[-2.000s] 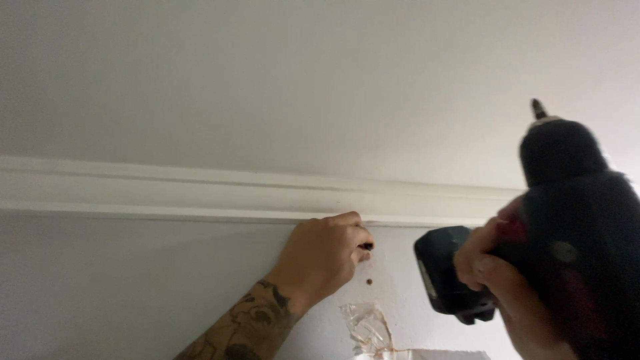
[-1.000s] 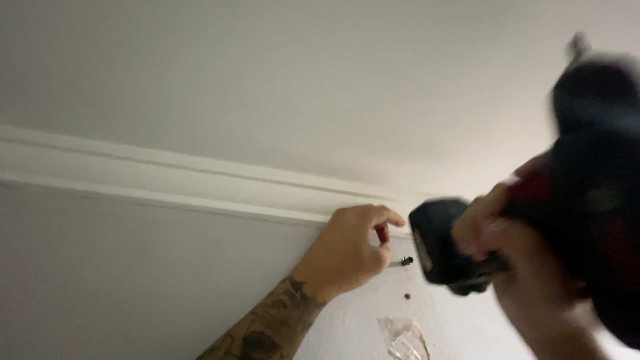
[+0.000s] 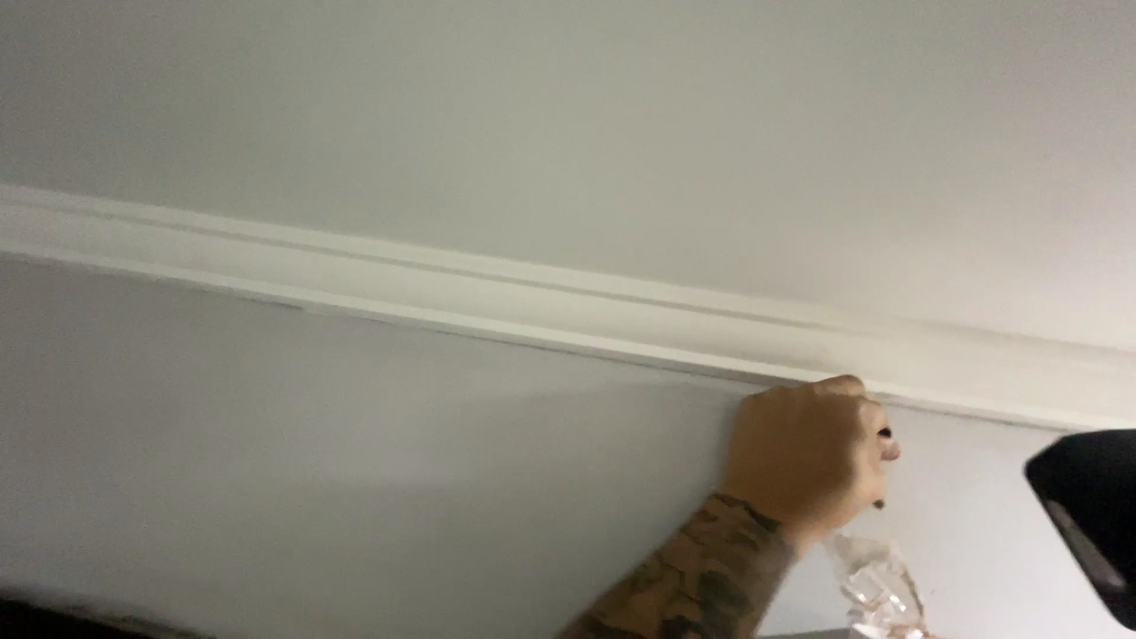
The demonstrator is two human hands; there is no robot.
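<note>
My left hand (image 3: 812,453), at the end of a tattooed forearm, is closed against the wall just under the white crown molding (image 3: 532,311). Its fingers are around a small dark-ended piece (image 3: 885,433), probably a screw or anchor; most of it is hidden. A dark spot (image 3: 879,504) shows on the wall at the lower edge of the hand. At the right edge, only the black battery end (image 3: 1092,524) of the cordless drill is visible. My right hand is outside the frame.
Clear crumpled plastic (image 3: 874,586) is on the wall below my left hand, above a pale edge at the bottom. The ceiling (image 3: 532,133) slopes across the top. A dark area (image 3: 53,617) lies at the lower left.
The fingers of my left hand, apart beside the dark-tipped piece a second ago, have closed around it. My right hand and most of the drill have left the view, which has shifted.
</note>
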